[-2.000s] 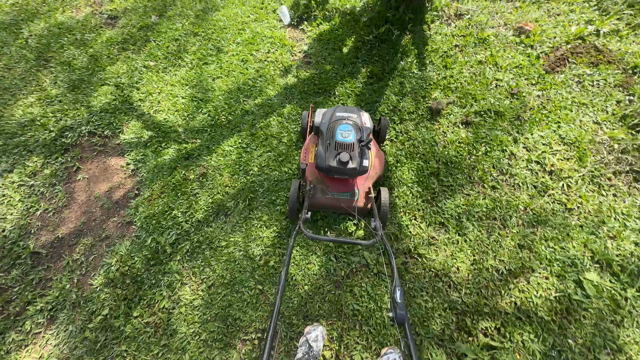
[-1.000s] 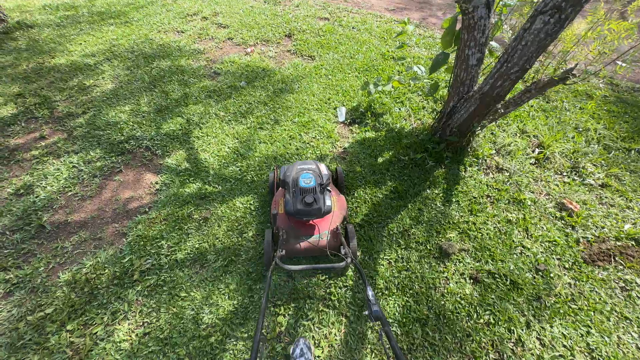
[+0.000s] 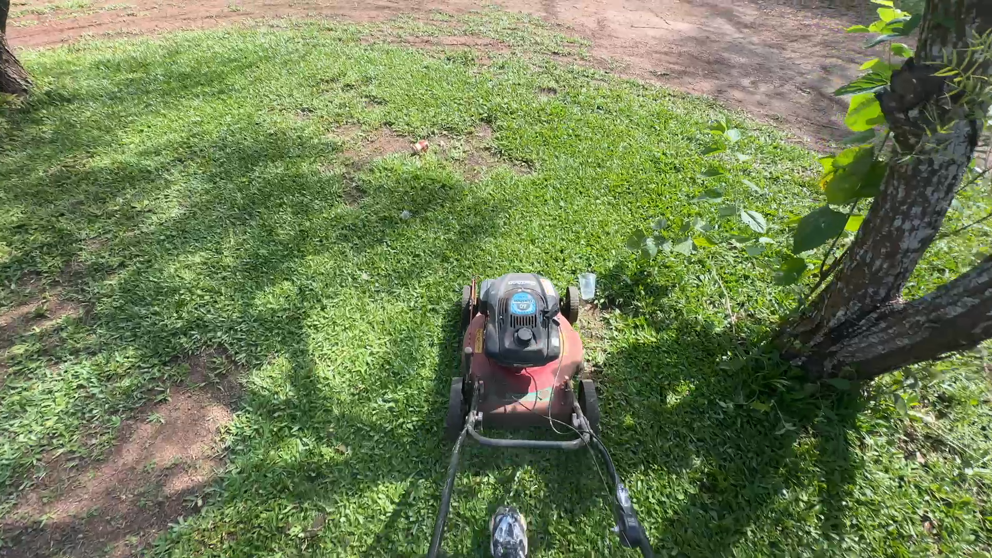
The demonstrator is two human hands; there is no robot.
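Neither of my hands is in the picture. A walk-behind lawn mower (image 3: 523, 356) with a red deck and a black engine stands on the grass just ahead of me. Its two black handle bars run down past the bottom edge, so whatever holds their upper ends is hidden from view. A black fitting (image 3: 632, 519) sits on the right bar, and thin cables run near it. The tip of one shoe (image 3: 508, 533) shows between the bars. Close to the mower's front right wheel, a clear plastic cup (image 3: 587, 286) lies on the grass.
A forked tree trunk (image 3: 891, 256) with leafy shoots rises at the right. Another trunk (image 3: 9, 70) stands at the upper left edge. Bare soil (image 3: 139, 457) breaks the grass at the lower left. A small reddish piece (image 3: 420, 146) lies farther ahead, before a dirt strip (image 3: 697, 46).
The mower has moved forward over the grass and is now beside the cup, which lay farther ahead of it before. The view has tilted up.
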